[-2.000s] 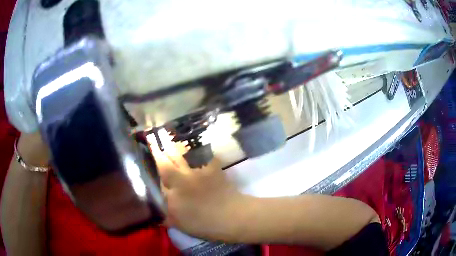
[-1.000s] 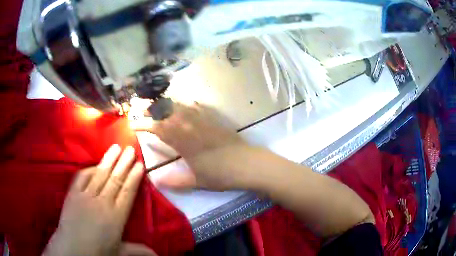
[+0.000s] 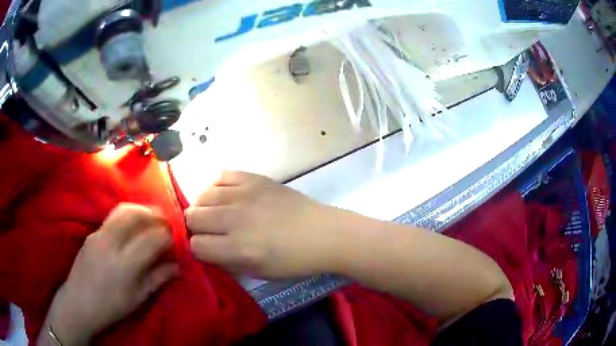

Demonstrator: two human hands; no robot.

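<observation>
A red cloth piece [image 3: 40, 223] lies at the left and runs up to the brightly lit needle area [image 3: 145, 143] of a white sewing machine [image 3: 270, 27] with blue "JACK" lettering. My right hand [image 3: 243, 226] has its fingertips curled on the cloth's right edge, pinching a narrow seam line below the needle. My left hand [image 3: 125, 263] rests on the cloth just left of that edge, fingers bent and slightly blurred. Whether its fingers grip a fold cannot be told. The needle tip itself is lost in the glare.
White strips [image 3: 398, 81] hang from the machine arm over the bed. A ruler strip [image 3: 432, 213] runs along the table's front edge. Red pieces [image 3: 500, 236] lie below that edge at the right, beside a blue crate [image 3: 582, 223]. Red cloth also hangs below the front edge.
The view has shifted, so the machine head sits farther left. My right hand has come down from beside the presser foot to the cloth edge. My left hand's fingers have gone from flat to bent.
</observation>
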